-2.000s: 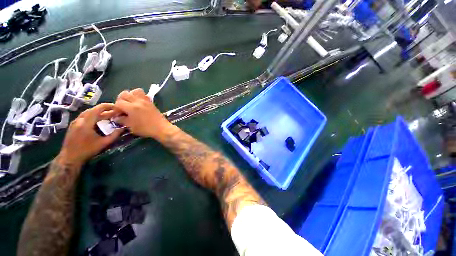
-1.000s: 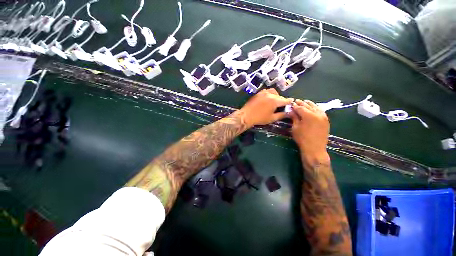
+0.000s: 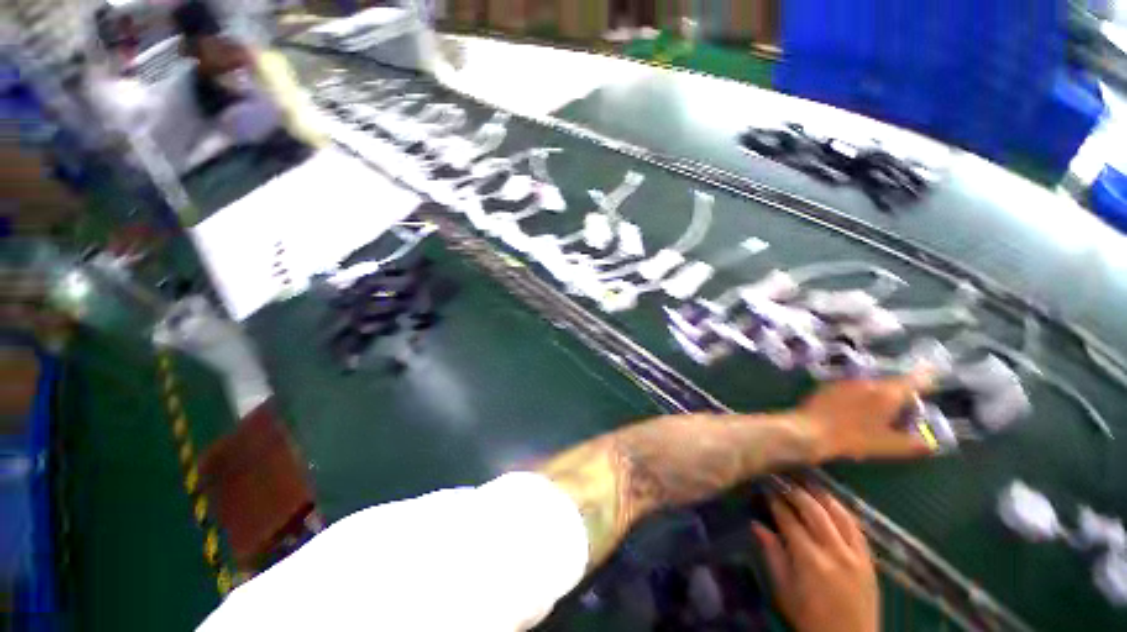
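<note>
The view is motion-blurred. My left hand reaches over the rail, with its fingertips closed around an open power adapter showing a yellow part, beside a group of white corded adapters. My right hand is nearer me, cut by no frame edge at the fingers, which are spread at the dark rail with nothing visible in them. Black pieces lie below my left forearm, blurred and partly hidden.
More adapters run in a row toward the upper left. Black heaps lie at left and beyond the far rail. A white sheet is at left. A person is at upper left. White cord bundles lie at right.
The view has swung left. My hands, together at a small piece before, are now apart: my left is over the adapter group, my right back at the near rail. The blue parts bin has left view.
</note>
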